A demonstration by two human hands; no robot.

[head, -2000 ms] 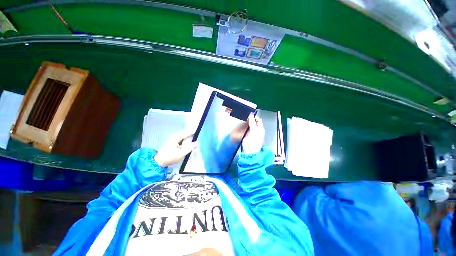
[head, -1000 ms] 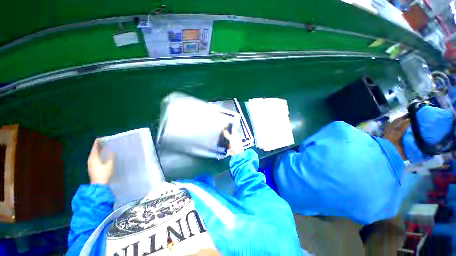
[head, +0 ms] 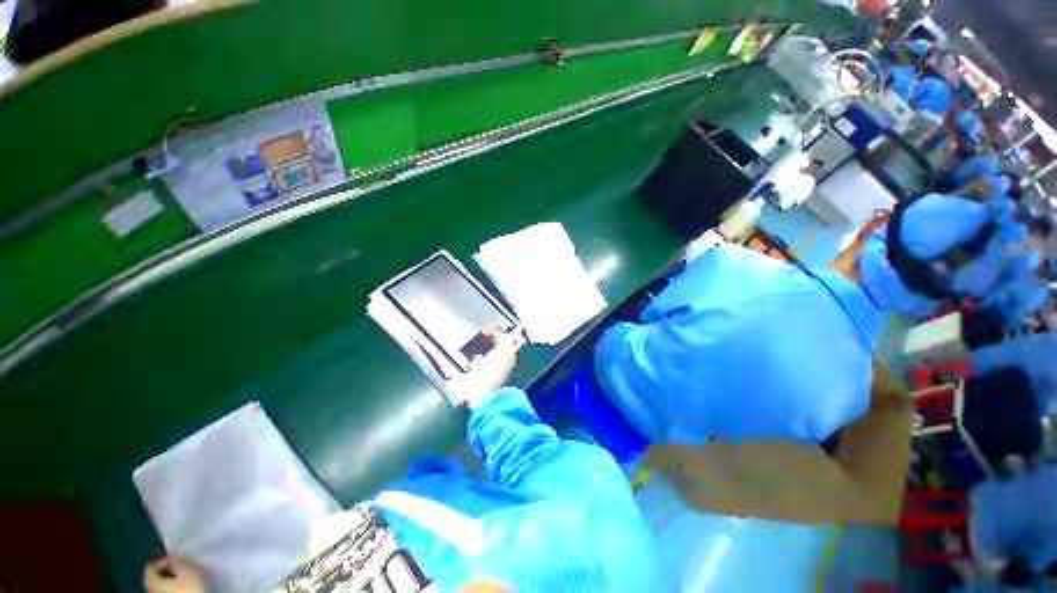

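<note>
A display panel [head: 446, 304] with a dark border and grey face lies on the panel stack, black end towards me. My right hand [head: 490, 368] is at its near end, fingers on the black band; the thumb is hard to make out. The working pile [head: 238, 498] with a white top sheet lies at the lower left. My left hand [head: 174, 576] is at its near left corner, mostly cut off by the bottom edge. A stack of white separator sheets [head: 541, 282] lies right of the panel stack.
A black bin [head: 702, 176] stands on the green bench [head: 290, 304] further right. A person in a blue smock [head: 742, 348] sits close on my right, with an open cardboard box [head: 800, 469] nearby. A dark reddish block [head: 46, 544] is at the lower left. An instruction sheet [head: 257, 166] hangs on the back panel.
The view has swung right. The panel, held over my lap and then blurred in my right hand's grasp, now lies on the panel stack. My left hand moved from the panel to the working pile.
</note>
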